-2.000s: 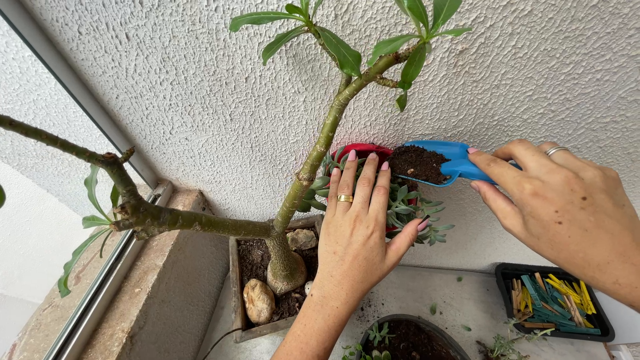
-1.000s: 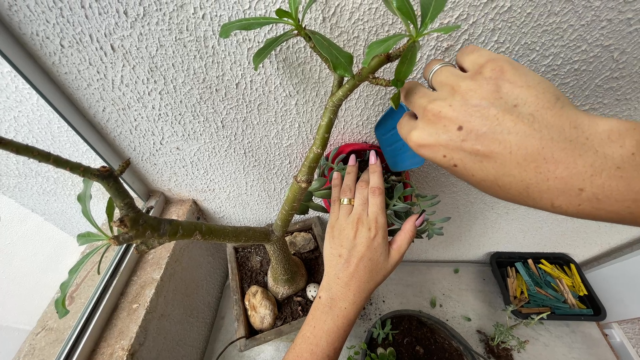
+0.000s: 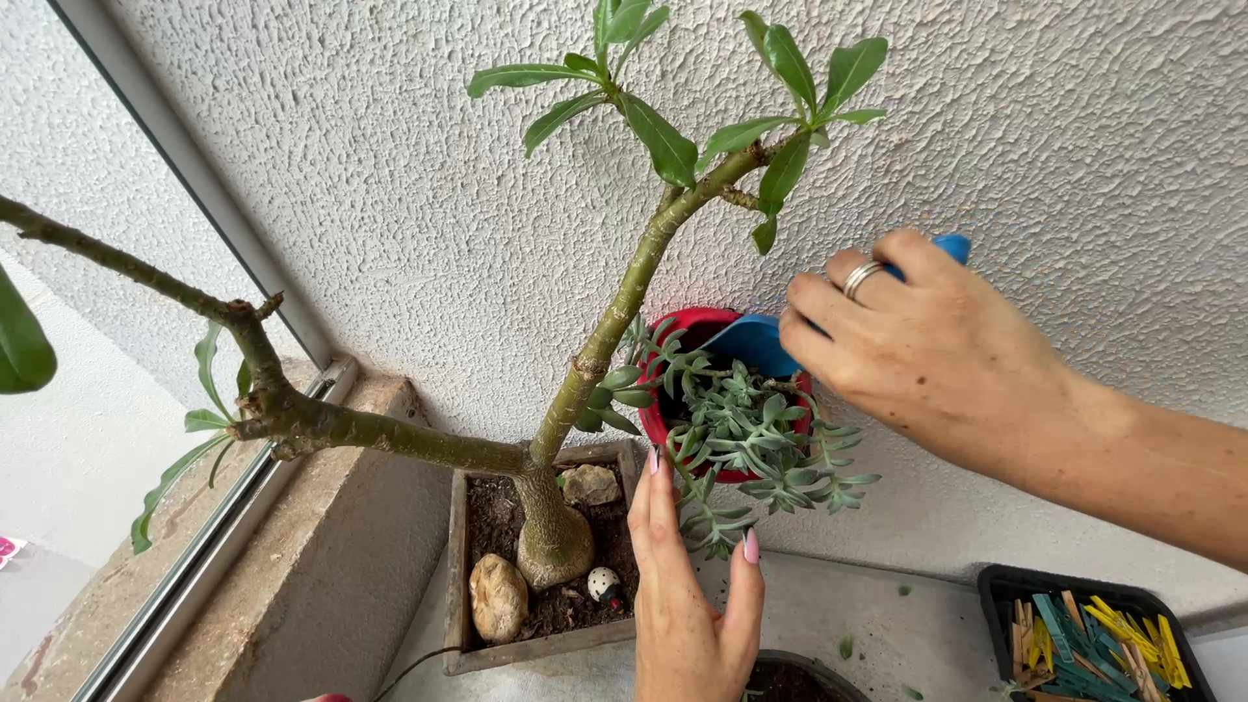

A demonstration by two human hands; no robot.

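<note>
My right hand (image 3: 936,341) grips a blue hand trowel (image 3: 751,343), whose blade reaches into the back of a red pot (image 3: 655,414) beside the wall. A grey-green succulent (image 3: 746,419) fills the pot and trails over its rim. My left hand (image 3: 687,585) is raised at the pot's front left, thumb and fingers apart, fingertips close to the hanging leaves; it holds nothing. The soil under the blade is mostly hidden by the leaves and the trowel.
A thick-stemmed plant (image 3: 554,536) grows in a square planter (image 3: 546,651) with stones, its branches spreading left and up. A dark round pot (image 3: 829,678) stands at the bottom, a black tray (image 3: 994,595) of clothespins at right. Textured wall behind; window frame (image 3: 205,585) at left.
My left hand has drawn back from over the succulent to the pot's front. The trowel, level and loaded with soil two seconds ago, was tipped up and now has its blade in the pot.
</note>
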